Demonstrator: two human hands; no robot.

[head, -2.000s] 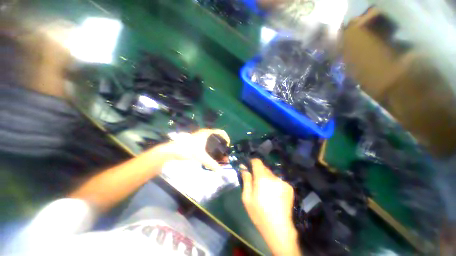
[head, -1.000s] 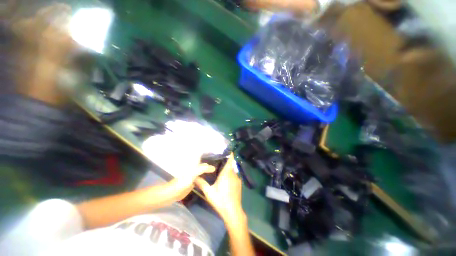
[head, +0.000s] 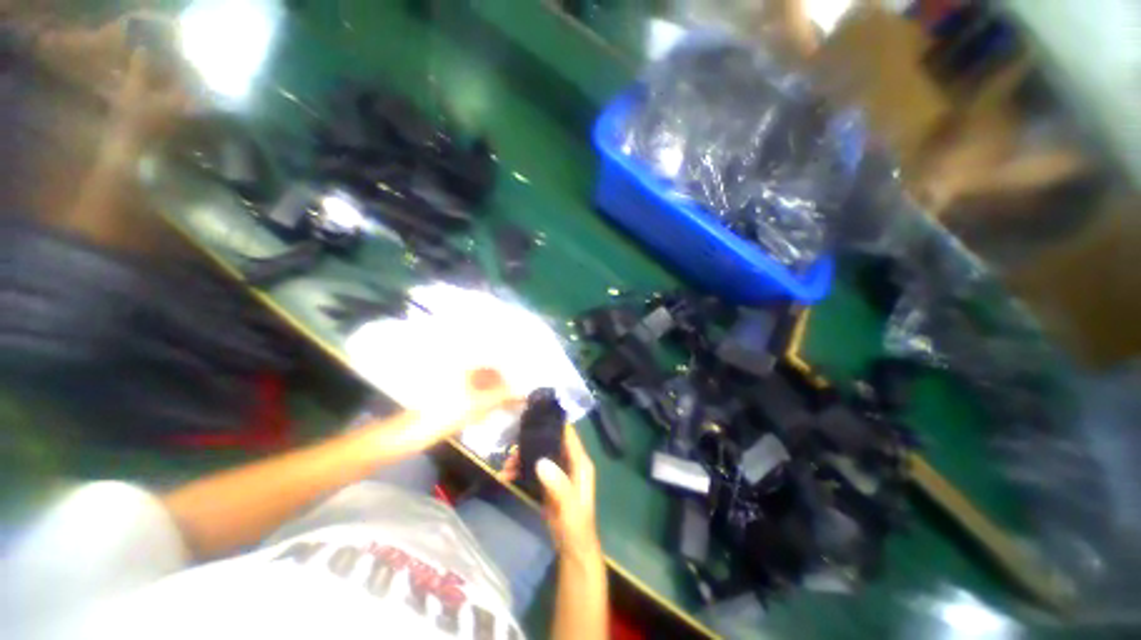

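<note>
My right hand is shut on a black power adapter and holds it upright at the bench's near edge. My left hand reaches over the glaring white stack; its fingers are washed out by the glare, and whether it holds anything cannot be told. A heap of loose black adapters with cords lies on the green bench to the right of my hands. Some show pale labels.
A blue plastic bin full of shiny clear-bagged units stands beyond the heap. Another heap of black units lies at the upper left. A yellowish divider strip is at the right. Other people's arms show at left and upper right.
My left hand has moved from the adapter onto the white stack. My right hand has kept the adapter, now held more upright. Earlier, both hands were together at the adapter.
</note>
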